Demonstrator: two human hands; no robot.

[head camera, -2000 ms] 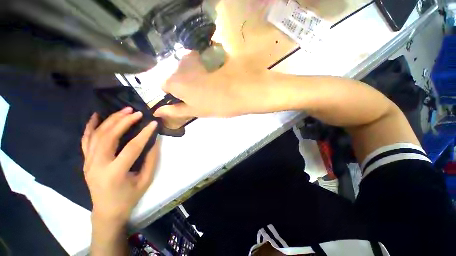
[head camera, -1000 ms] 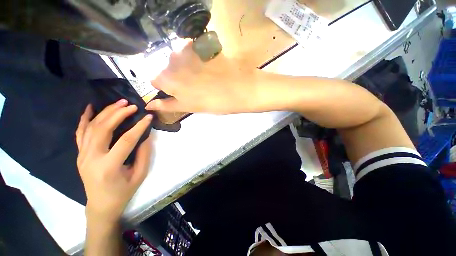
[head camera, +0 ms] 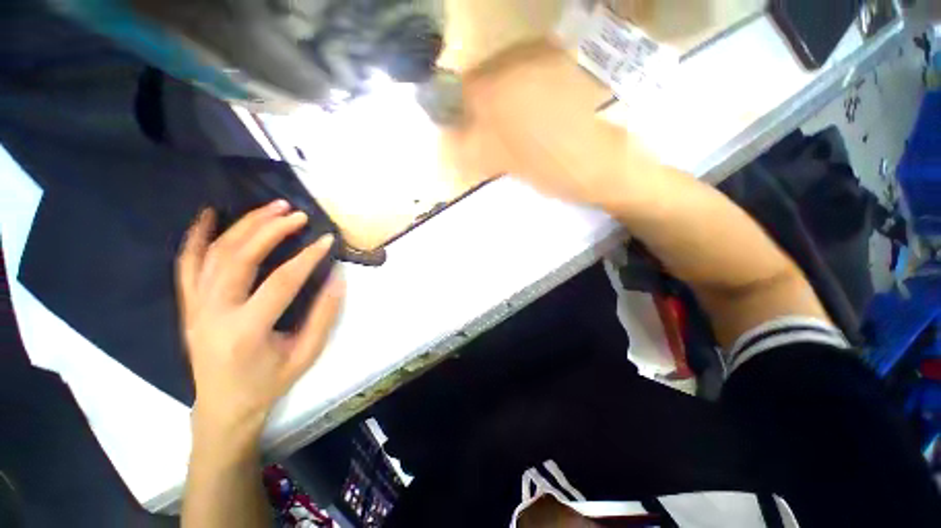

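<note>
Black fabric (head camera: 114, 258) lies flat on the white table at the left, beside the tan bed plate (head camera: 371, 217). My left hand (head camera: 242, 299) rests on its right edge with fingers spread, pressing it down; no grip shows. My right hand (head camera: 526, 108) is blurred, to the right of the needle area, over the tan plate. Its fingers are too blurred to tell if they hold anything. The sewing machine head (head camera: 258, 46) is at the upper left, with a bright light at the needle area (head camera: 361, 98). The fabric's upper part is hidden under the head.
A printed label sheet (head camera: 619, 52) lies behind my right hand. A black rectangle, perhaps a phone (head camera: 815, 29), is at the far table corner. Crumpled black fabric (head camera: 800, 196) and blue crates (head camera: 918, 175) are beyond the table at the right. The table's front edge (head camera: 454, 340) runs above my lap.
My right hand has moved from beside the needle and my left hand out to the right, uncovering the plate. My left hand stays on the fabric, shifted slightly right since one second ago.
</note>
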